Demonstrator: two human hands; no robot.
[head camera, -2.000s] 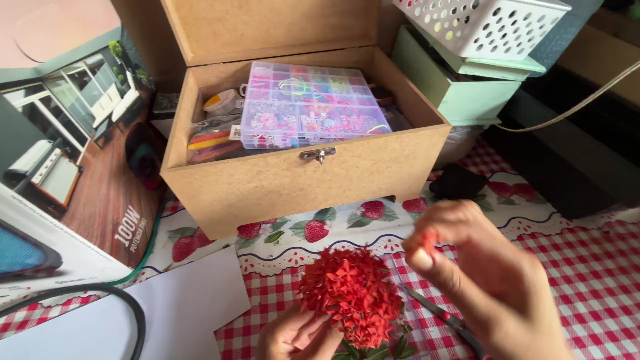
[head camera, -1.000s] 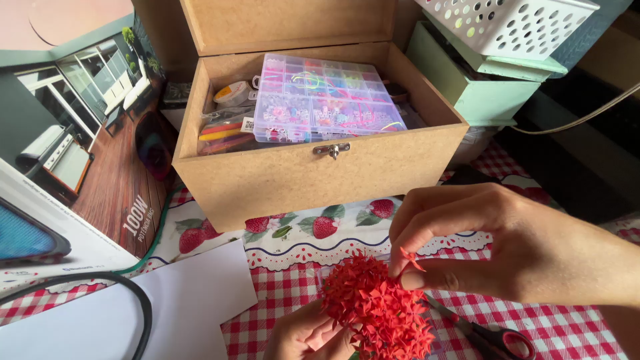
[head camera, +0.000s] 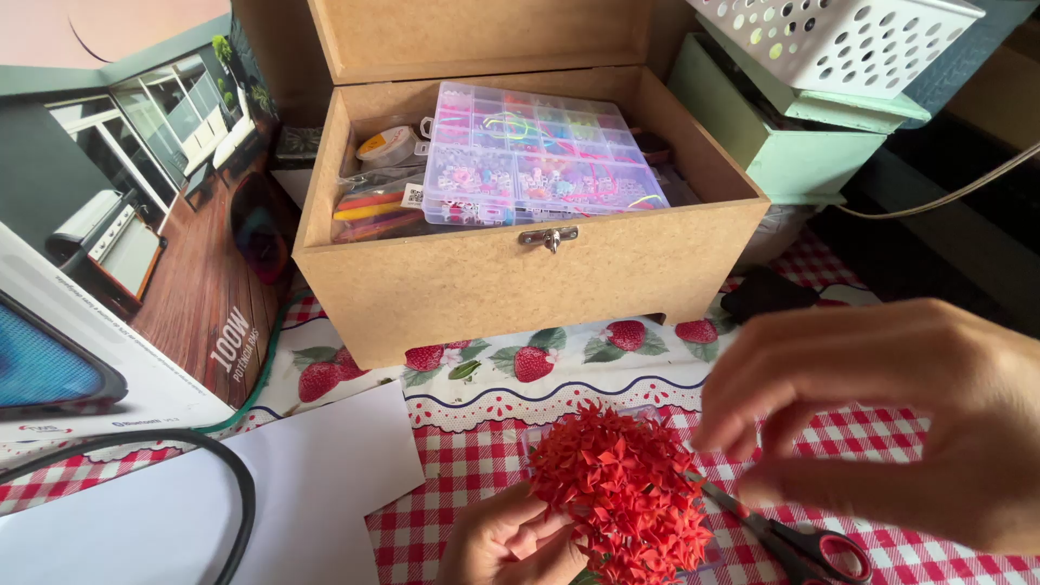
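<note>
My left hand (head camera: 516, 540) holds a round cluster of small red flowers (head camera: 621, 496) from its left side, near the bottom of the view. Just right of the cluster my right hand (head camera: 861, 414) hovers, blurred, its thumb and fingertips apart with nothing visible between them. Under the right hand lies a pair of scissors (head camera: 776, 532) with black and red handles, its blades pointing toward the flowers. Part of a clear plastic container (head camera: 646, 413) shows behind and beneath the cluster. The flower stem is mostly hidden.
An open wooden box (head camera: 520, 292) holds a clear bead organizer (head camera: 544, 154). A printed carton (head camera: 195, 325) stands left, with white paper (head camera: 325, 463) and a black cable (head camera: 248, 496) before it. Green boxes (head camera: 812, 162) and a white perforated basket (head camera: 877, 49) stand right, above a dark cloth (head camera: 768, 296).
My right hand has moved off the flower cluster to the right; a second ago its fingertips were at a small red flower. My left hand still holds the cluster.
</note>
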